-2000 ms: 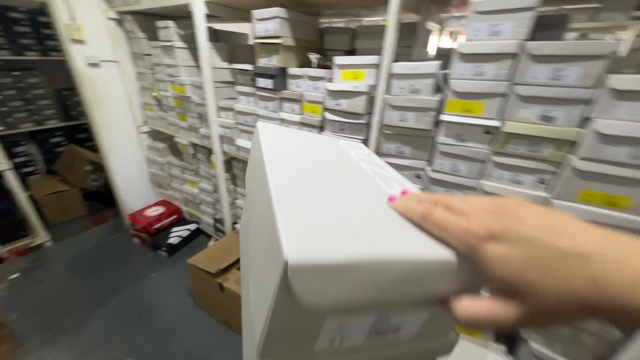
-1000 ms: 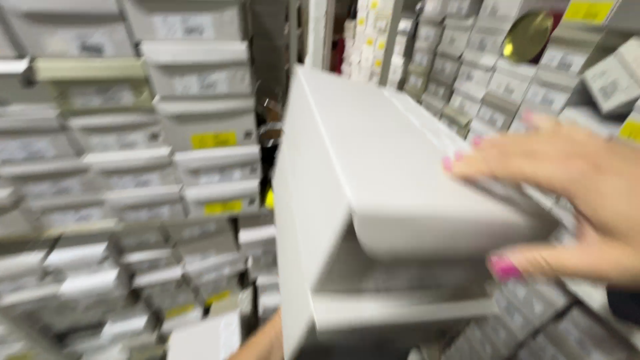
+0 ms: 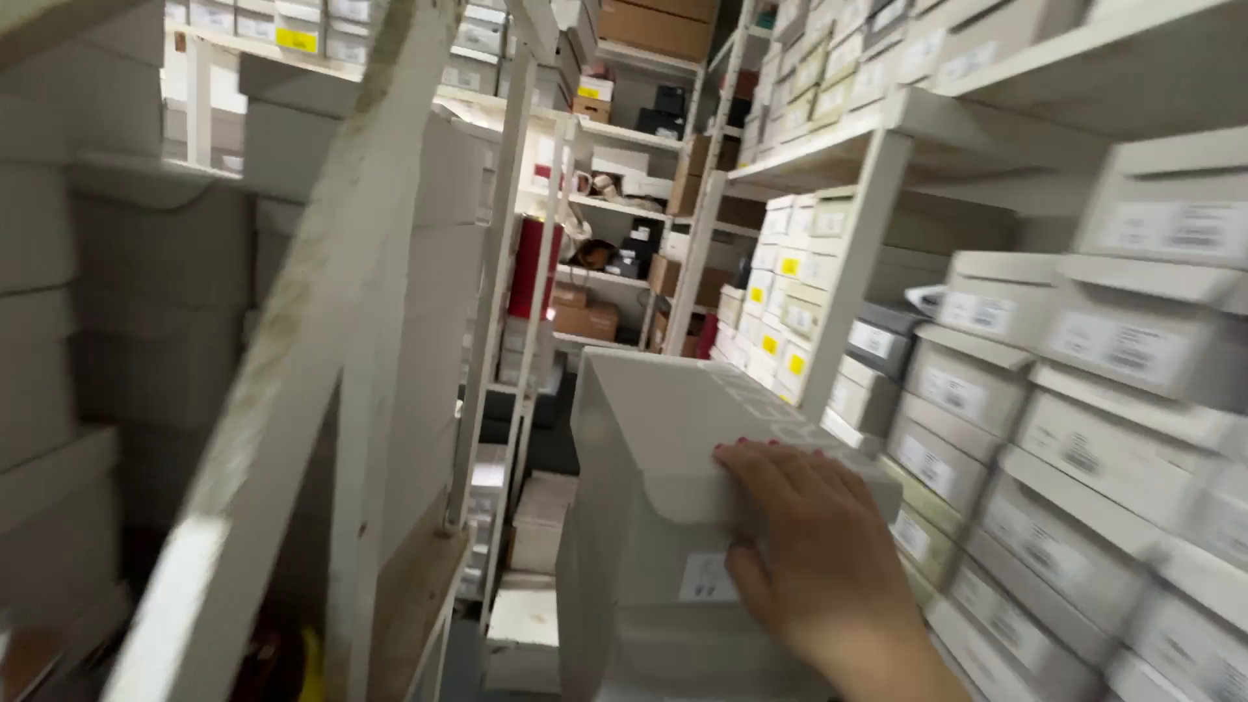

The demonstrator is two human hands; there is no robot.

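My right hand (image 3: 809,546) rests on top of a light grey shoebox (image 3: 673,419), its fingers spread over the lid and its thumb down the labelled end. Below that box is at least one more pale box (image 3: 682,648), partly cut off by the lower edge of the view. The lid bears large pale lettering on its right side. My left hand is not visible; whether it supports the boxes from below cannot be seen.
Shelves of stacked shoeboxes (image 3: 1082,429) line the right side. A white metal shelf frame (image 3: 322,253) slants across the left. Pale boxes (image 3: 526,624) stand low along the narrow aisle, and brown cartons (image 3: 585,320) sit on the far shelving.
The view has swung away from the earlier wall of boxes to a narrow aisle between shelves. The carried shoebox remains in front of me, with my right hand still on its lid.
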